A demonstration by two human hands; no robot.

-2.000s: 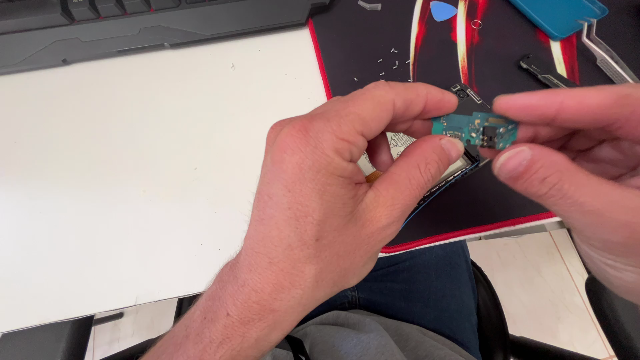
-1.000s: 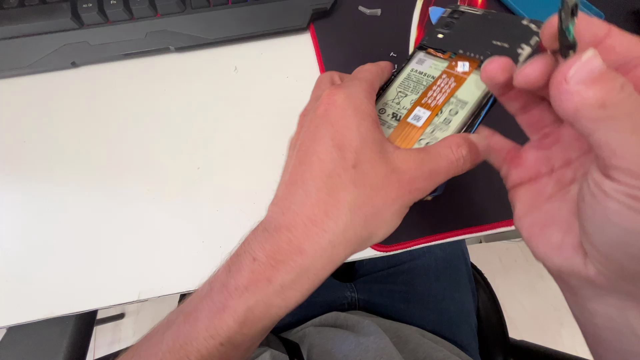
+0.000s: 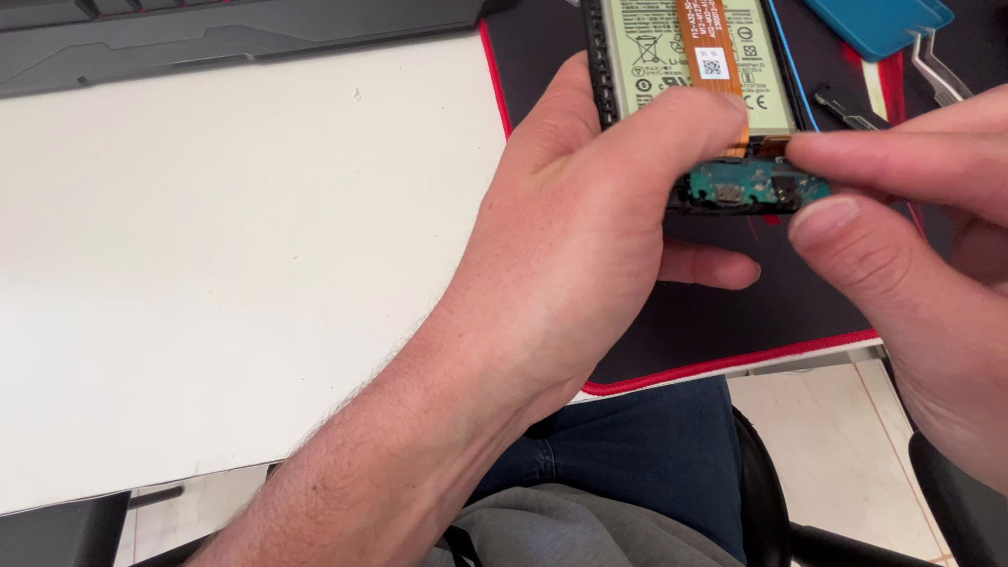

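Observation:
An opened smartphone (image 3: pixel 791 118) lies at the upper right, its battery (image 3: pixel 657 55) facing up and an orange flex cable (image 3: pixel 713 75) running along it. My left hand (image 3: pixel 598 197) grips the phone's lower part, thumb pressed on the cable near its lower end. At the phone's bottom end is a small green circuit board (image 3: pixel 736 183). My right hand (image 3: pixel 890 213) pinches the board's right end between thumb and index finger. The board's left end is by my left hand; whether it is fully seated cannot be told.
A black keyboard (image 3: pixel 252 39) lies at the top left on the white table (image 3: pixel 236 236). On the black mat with red edging (image 3: pixel 732 358), right of the phone, are a blue plastic cover (image 3: pixel 882 24), bent metal tweezers (image 3: pixel 937 71) and a black plastic part (image 3: pixel 846 106).
The green board, held in both hands at first, then raised in my right hand, is now at the phone's bottom end. My left hand has its thumb on the flex cable now.

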